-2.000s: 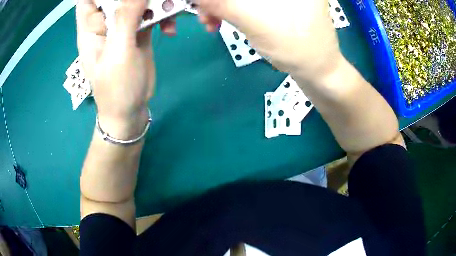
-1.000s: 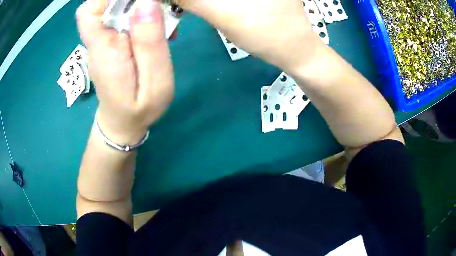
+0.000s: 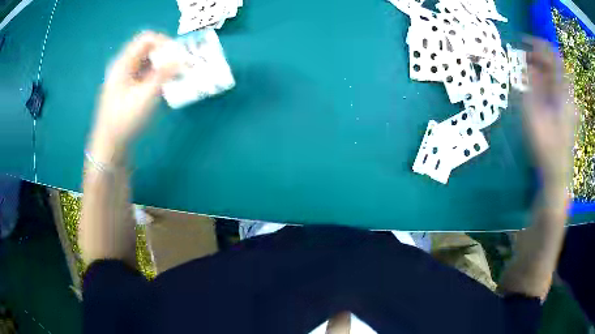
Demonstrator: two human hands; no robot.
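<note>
My left hand holds a white plate by its left side, above the table's left part; both are blurred, so its holes cannot be made out. Set-aside plates overlap just behind it. My right hand is blurred at the right, beside the inner edge of the blue parts tray; its fingertips are at a white perforated plate, and whether they grip it cannot be told. A large overlapping pile of white perforated plates lies just left of that hand.
Small gold and silver fittings fill the tray. The green table curves towards my body. A small black object lies on a thin line at the left. A brown cardboard box with gold parts stands below the left table edge.
My hands have moved apart, left hand down with a plate, right hand out to the tray. The view has shifted, showing more of the pile and the box.
</note>
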